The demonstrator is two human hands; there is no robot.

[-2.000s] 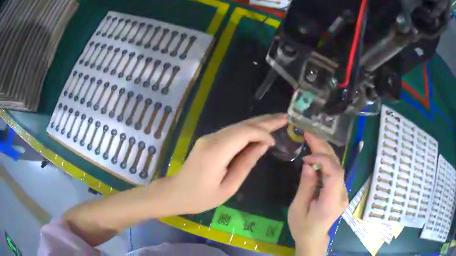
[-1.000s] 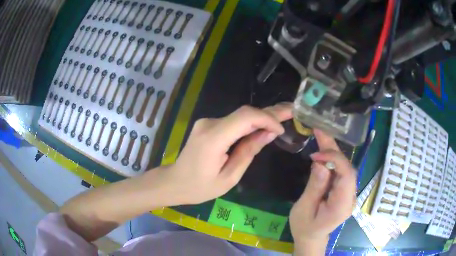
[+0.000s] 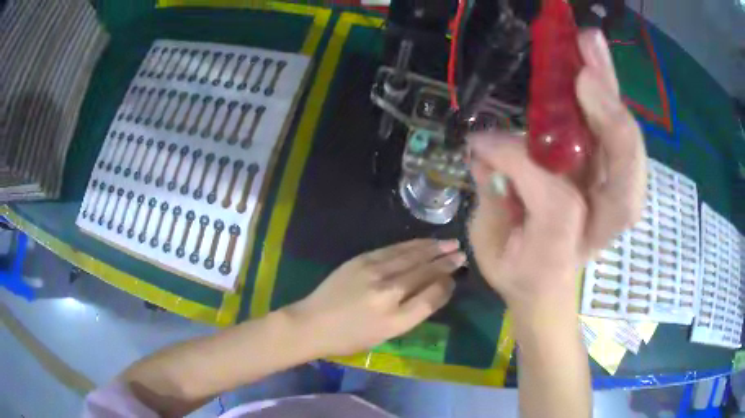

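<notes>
The test fixture (image 3: 425, 102) stands at upper centre on a black mat (image 3: 335, 188). Its clear plate is over the silver nest (image 3: 430, 200), whose round base shows below it. No part can be made out in the nest. My right hand (image 3: 543, 196) is blurred, with its palm and fingers against the red clamp handle (image 3: 555, 98); a small pale tip shows between its fingers, its body hidden. My left hand (image 3: 384, 294) lies low over the mat, below the nest, fingers loosely bent, with nothing visible in it.
A foam tray (image 3: 282, 69) with rows of dumbbell-shaped parts lies left, beside a tall tray stack (image 3: 49, 98). Two more filled trays (image 3: 637, 245) lie right, over yellow and white papers (image 3: 608, 347). A green label (image 3: 417, 341) is partly behind my left hand. Red wires run down the fixture.
My right hand has risen from the nest to the red handle, which has come into view. My left hand has drawn back down from the nest. The fixture appears further left as the view shifted.
</notes>
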